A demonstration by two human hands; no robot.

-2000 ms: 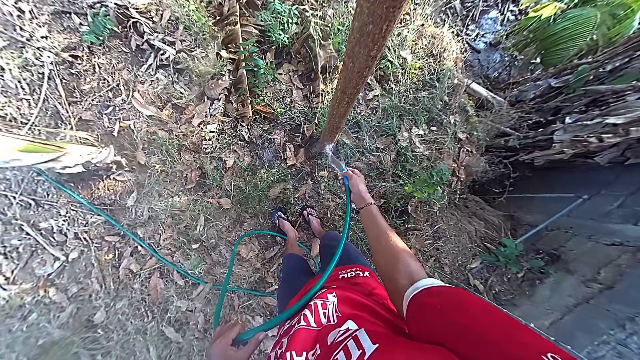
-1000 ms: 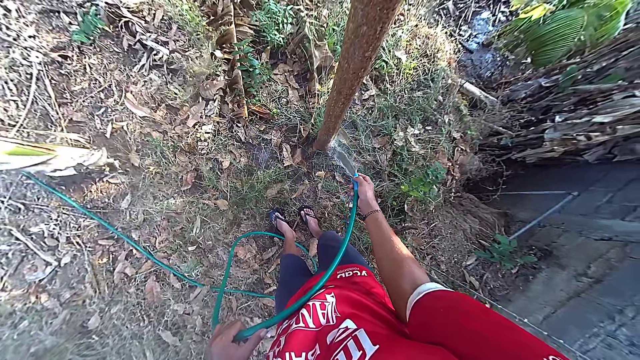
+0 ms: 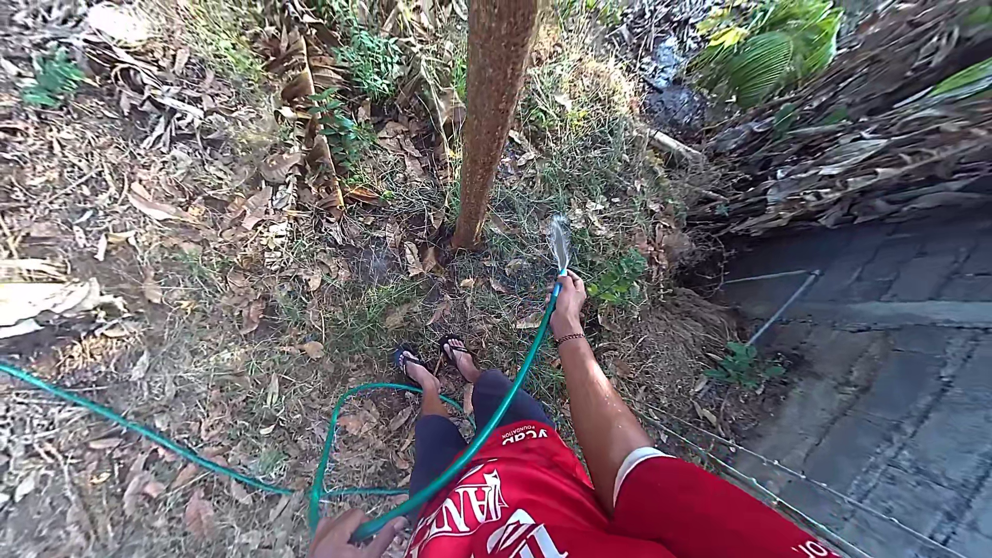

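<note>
A green garden hose point(image 3: 508, 399) runs from the ground up across my red shirt. My right hand point(image 3: 569, 301) is closed around its blue-tipped end, and a fan of water point(image 3: 559, 240) sprays from it toward the grass. At the bottom of the view my left hand point(image 3: 356, 535) holds a lower bend of the hose. A brown tree trunk point(image 3: 492, 116) rises from the ground, left of and beyond the spray. Damp soil lies near its base.
The hose loops by my sandaled feet point(image 3: 434, 360) and trails left over dry leaves. At right are a block wall point(image 3: 914, 372), a thin pipe point(image 3: 783, 306), wire strands point(image 3: 775, 465) and piled dry fronds point(image 3: 845, 163). A leafy weed point(image 3: 620, 277) grows beside my right hand.
My right hand has moved to the right with the hose end, and the water now falls right of the trunk rather than by its base. The left hand still holds the hose.
</note>
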